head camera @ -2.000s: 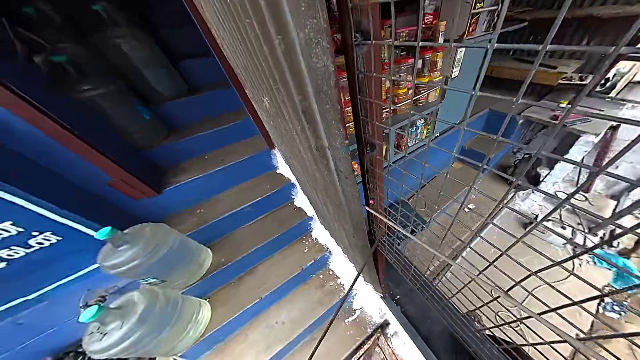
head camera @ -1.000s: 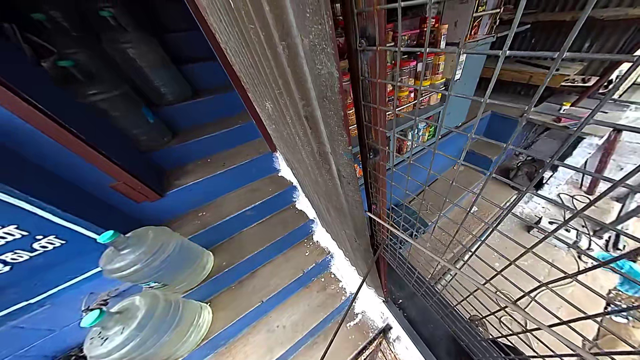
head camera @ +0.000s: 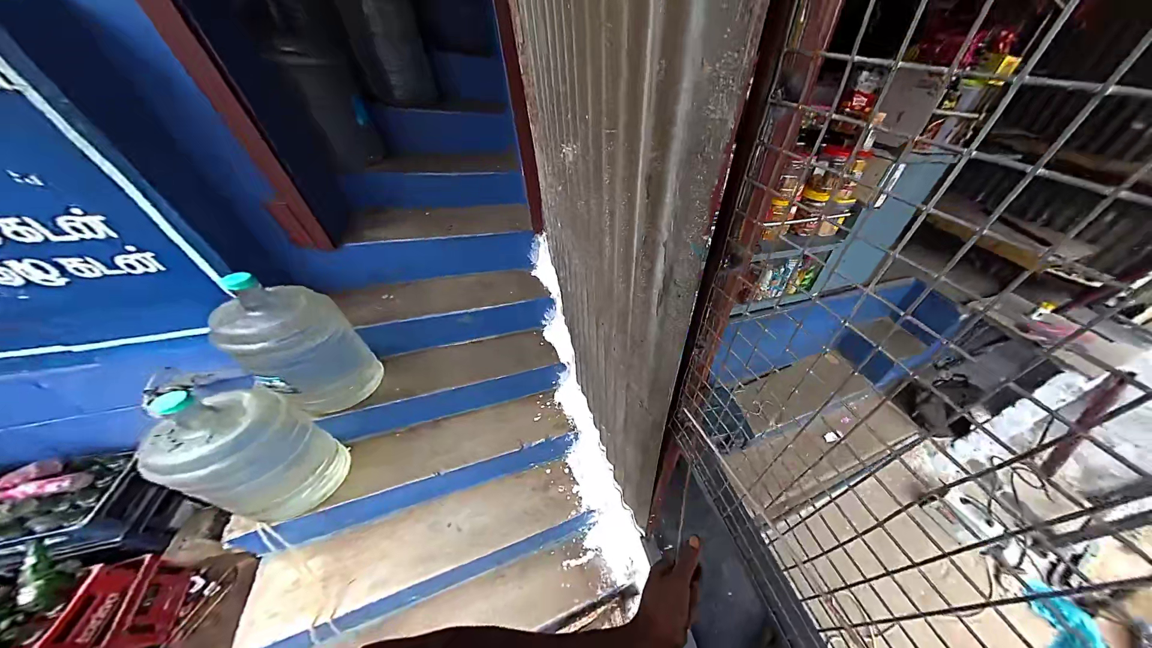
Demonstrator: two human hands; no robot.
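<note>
My left hand [head camera: 670, 589] reaches in from the bottom edge, its fingers closed around the lower end of a thin wire [head camera: 681, 504]. The wire runs upward beside the black lower panel of the metal mesh grille [head camera: 864, 378]. Just left of the hand, white powder or paint [head camera: 589, 468] lies along the foot of a corrugated metal sheet [head camera: 630, 225], at the ends of the blue-edged concrete steps [head camera: 450, 441]. My right hand is out of view.
Two large plastic water bottles [head camera: 288, 351] with green caps stand on the steps at left. Red crates [head camera: 108, 603] are at the lower left. Behind the grille are shelves with jars [head camera: 814, 202], a bench [head camera: 999, 234] and a dark bag [head camera: 963, 387].
My left hand has come into view at the bottom. The wire, which earlier slanted down to the left, now runs nearly straight down to it. The view has shifted left and down.
</note>
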